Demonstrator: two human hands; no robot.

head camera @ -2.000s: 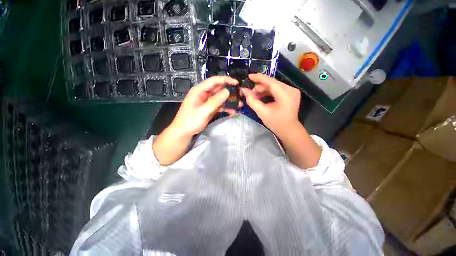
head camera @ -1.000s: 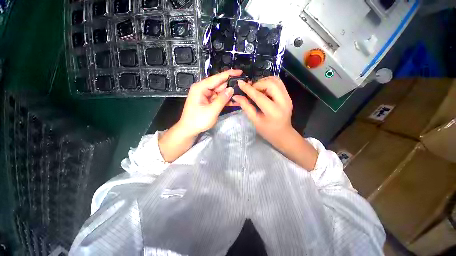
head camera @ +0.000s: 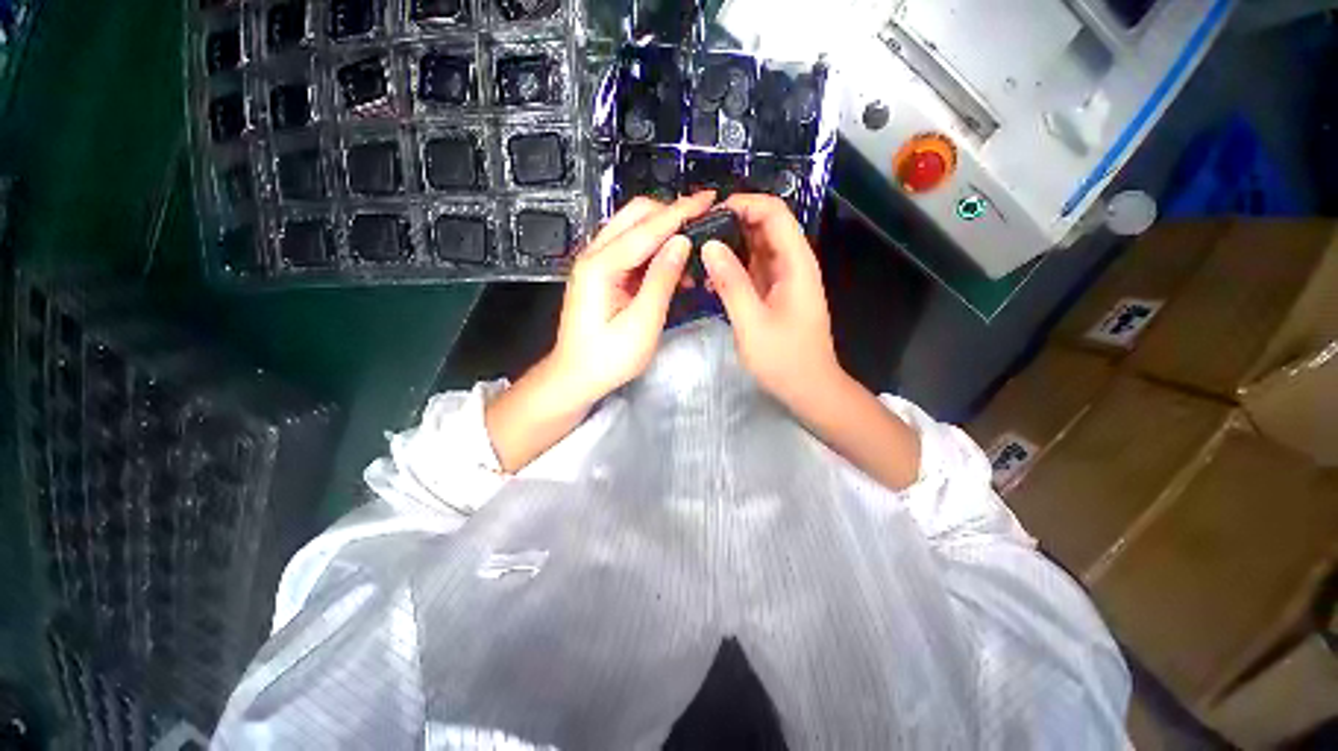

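A small black watch housing (head camera: pixel 713 231) is held between both hands, just in front of the small-parts blister tray (head camera: pixel 716 148). My left hand (head camera: pixel 624 294) grips its left side with thumb and fingers. My right hand (head camera: pixel 775 286) grips its right side, thumb on the near face. The fingers hide part of the housing, and I cannot tell whether a round part is on it. The small tray holds dark round parts in its pockets. The large blister tray (head camera: pixel 418 276) on the left holds black square housings.
The white benchtop press (head camera: pixel 939 103) stands at the upper right with a red-orange emergency stop button (head camera: pixel 925 163) and a small green button (head camera: pixel 970 209). Cardboard boxes (head camera: pixel 1174 470) lie at the right. Stacked blister trays (head camera: pixel 147 470) stand at the far left on the green side.
The fingers of both hands have shifted around the housing. My right hand has turned more upright, with its thumb now against the near face. The housing stays between the hands.
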